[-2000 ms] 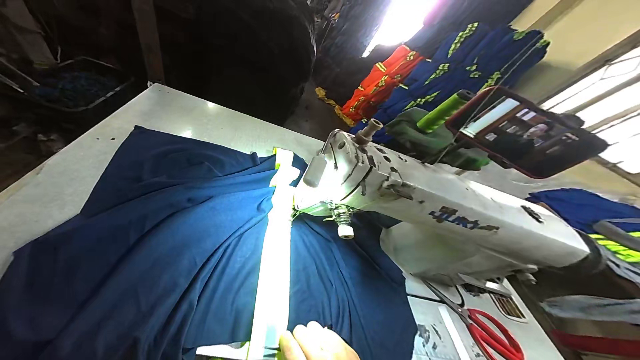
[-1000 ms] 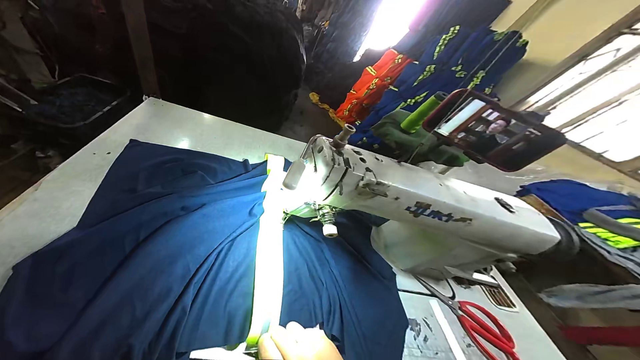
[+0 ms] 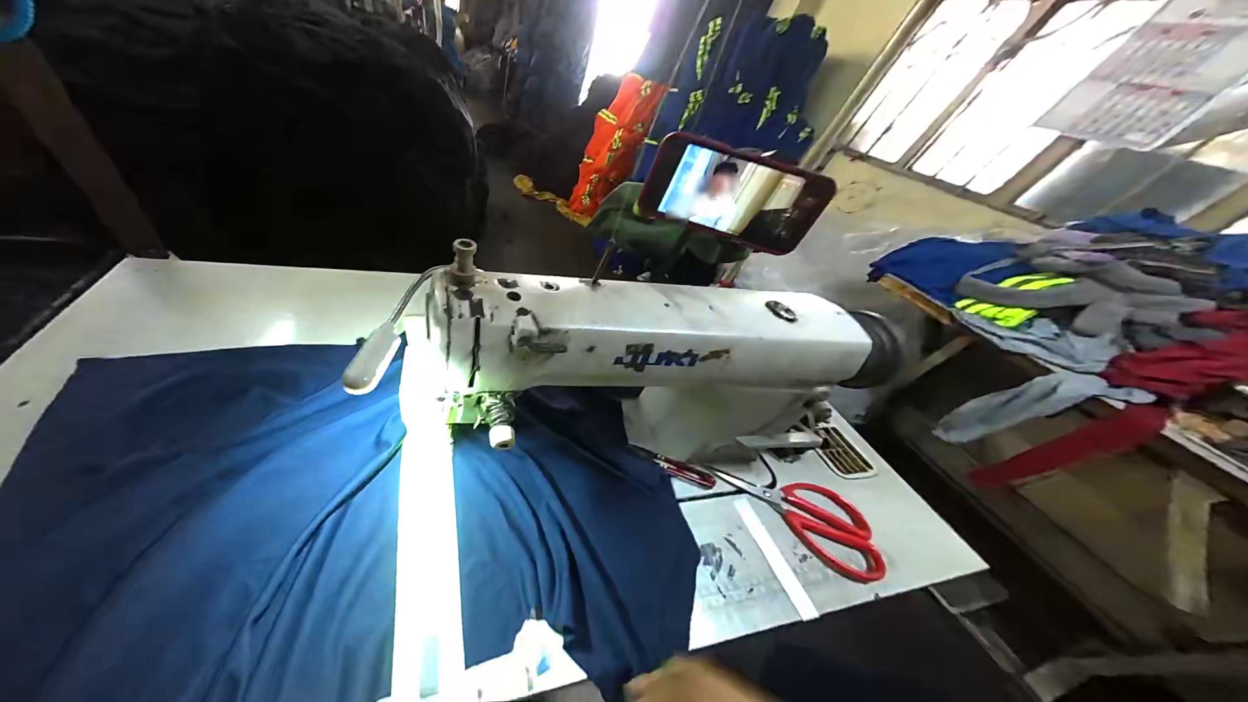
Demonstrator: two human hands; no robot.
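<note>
Navy blue fabric (image 3: pixel 234 526) lies spread over a white sewing table, with a bright, overexposed strip (image 3: pixel 425 565) running down it from the needle area of a white Juki sewing machine (image 3: pixel 663 336). Part of one hand, seemingly my right hand (image 3: pixel 697 681), shows blurred at the bottom edge, just right of the strip and beside the fabric's lower edge; its fingers are mostly cut off. My left hand is out of the frame. Red-handled scissors (image 3: pixel 829 526) lie on the table right of the fabric, near a small red-handled tool (image 3: pixel 685 472) and a narrow white strip (image 3: pixel 776 558).
Behind the machine a phone (image 3: pixel 736 193) on a holder shows a video. Folded garments (image 3: pixel 1053 292) are heaped on a shelf at the right. Orange garments (image 3: pixel 617 141) and blue ones hang at the back. A large black bundle (image 3: pixel 341 136) stands behind the table's left part.
The hand that was on the lower end of the bright strip has come off it and moved to the right, to the bottom edge. The view has turned toward the right.
</note>
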